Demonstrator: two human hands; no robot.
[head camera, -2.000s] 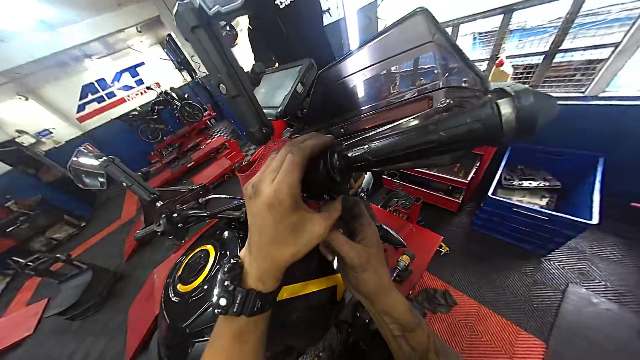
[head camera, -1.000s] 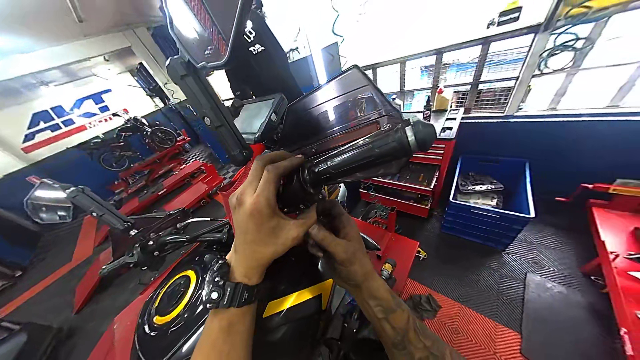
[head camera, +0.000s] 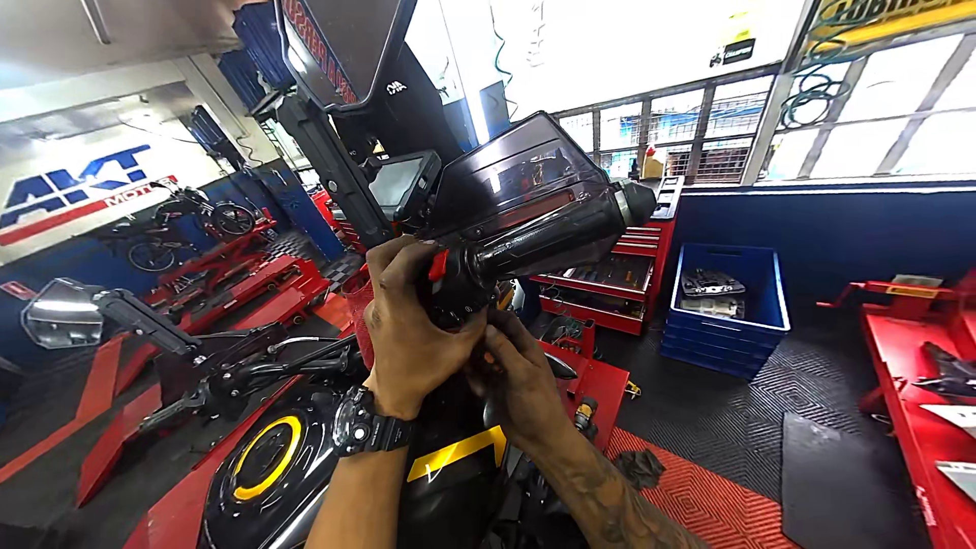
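Note:
My left hand (head camera: 412, 328), with a black watch on the wrist, is closed around the motorcycle's handlebar switch housing (head camera: 457, 282), its fingers beside the red switch. Close against it, my right hand (head camera: 518, 374) has its fingers bent together under the housing; whether they pinch a small part is hidden. From the housing the black handlebar grip (head camera: 553, 232) points up and right, in front of the tinted windscreen (head camera: 518, 168). The display (head camera: 400, 183) and a mirror stem (head camera: 335, 168) stand beyond my left hand. Below lies the black fuel tank with a yellow-ringed cap (head camera: 268, 457).
A red tool cabinet (head camera: 610, 282) stands behind the bars, with a blue crate (head camera: 724, 328) of metal parts to its right. Farther right is a red lift bench (head camera: 915, 389). The other handlebar's mirror (head camera: 62, 313) reaches out at left. A dark cloth (head camera: 639, 468) lies on the floor.
Both hands stay at the switch housing. The left hand's fingers have shifted on it, and its red switch now shows. The view has turned somewhat to the right.

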